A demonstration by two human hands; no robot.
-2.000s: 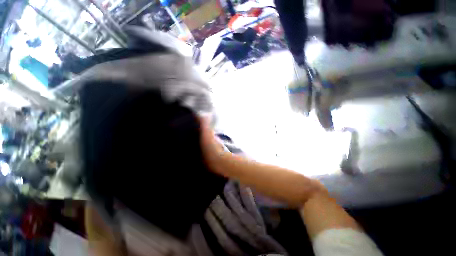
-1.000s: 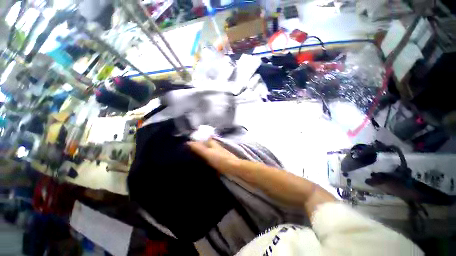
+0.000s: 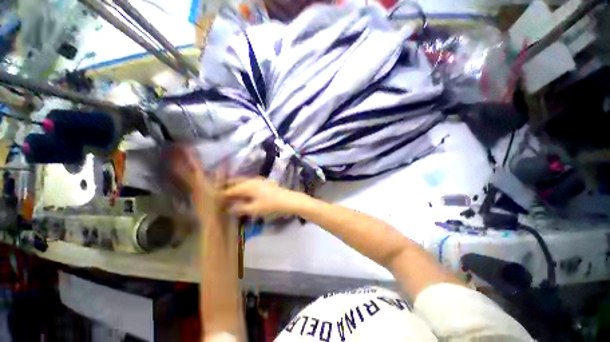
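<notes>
A big tied bundle of light grey cloth with black strips (image 3: 361,87) lies on the white machine table (image 3: 354,234). It is gathered at a knot (image 3: 284,147) near its front edge. My left hand (image 3: 190,170) is blurred by motion at the bundle's front left side. My right hand (image 3: 257,197) is beside it, just below the gathered cloth, with its fingers bent towards my left wrist. Whether either hand grips cloth cannot be made out.
The sewing machine body (image 3: 93,230) is at the left, with dark thread cones (image 3: 80,137) behind it. Dark machine parts (image 3: 498,270) are at the right. Clear plastic wrapping (image 3: 461,57) lies behind the bundle. A white panel (image 3: 107,304) hangs below the table's front left.
The grey and black cloth has moved from in front of my body up and away onto the table, where its knot shows. My left hand has come into view, and my right hand is slightly left.
</notes>
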